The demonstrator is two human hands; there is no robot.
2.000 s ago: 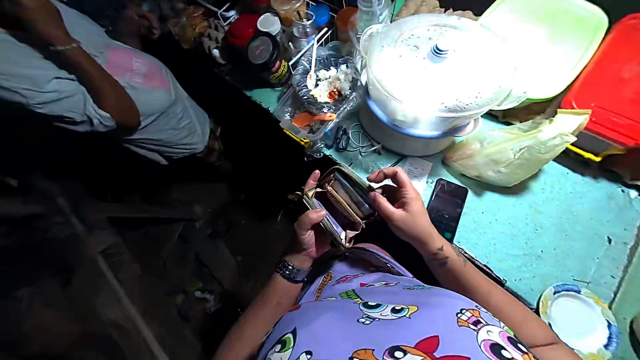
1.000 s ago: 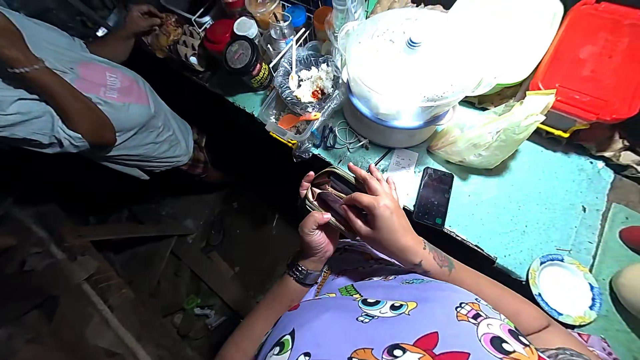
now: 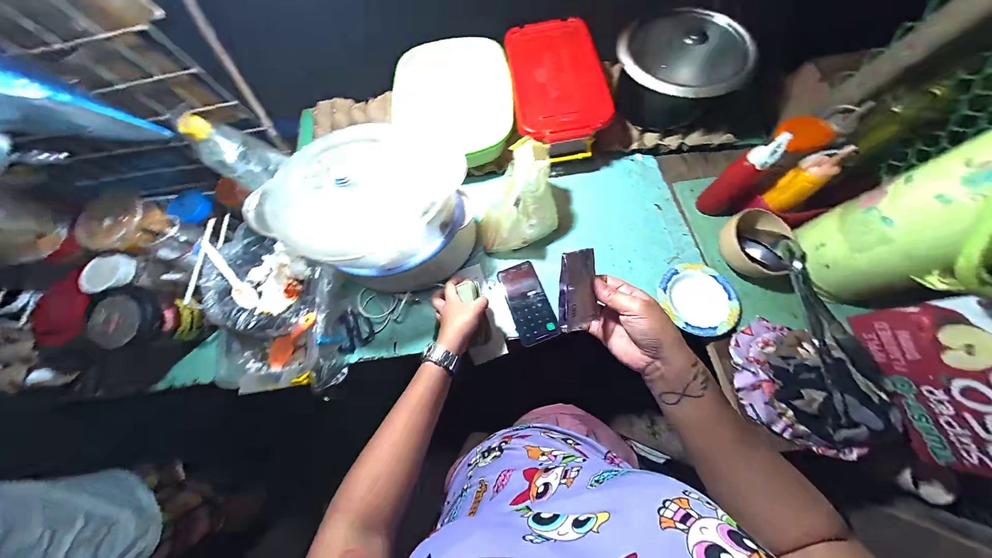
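Observation:
My right hand [image 3: 632,322] pinches a dark, flat, folded piece [image 3: 577,291], perhaps a small pouch or folded note, upright above the table edge. My left hand [image 3: 461,310] is closed around a small pale-green and dark object [image 3: 468,291], apparently the wallet, mostly hidden by the fingers. Between the hands a smartphone [image 3: 529,302] lies on the turquoise table [image 3: 612,209], its screen lit with a keypad. A white paper [image 3: 496,322] lies under and beside my left hand.
A large lidded pot [image 3: 411,263] and a plastic bag [image 3: 523,205] stand behind the phone. To the right are a paper plate [image 3: 699,301] and a cup of spoons [image 3: 748,248]. Food in a plastic-lined bowl [image 3: 271,287] is at left. A person's shirt [image 3: 77,511] shows lower left.
The view has swung right. My hands, together at the open wallet before, are now apart on either side of the phone, and the right one holds up the dark flat piece.

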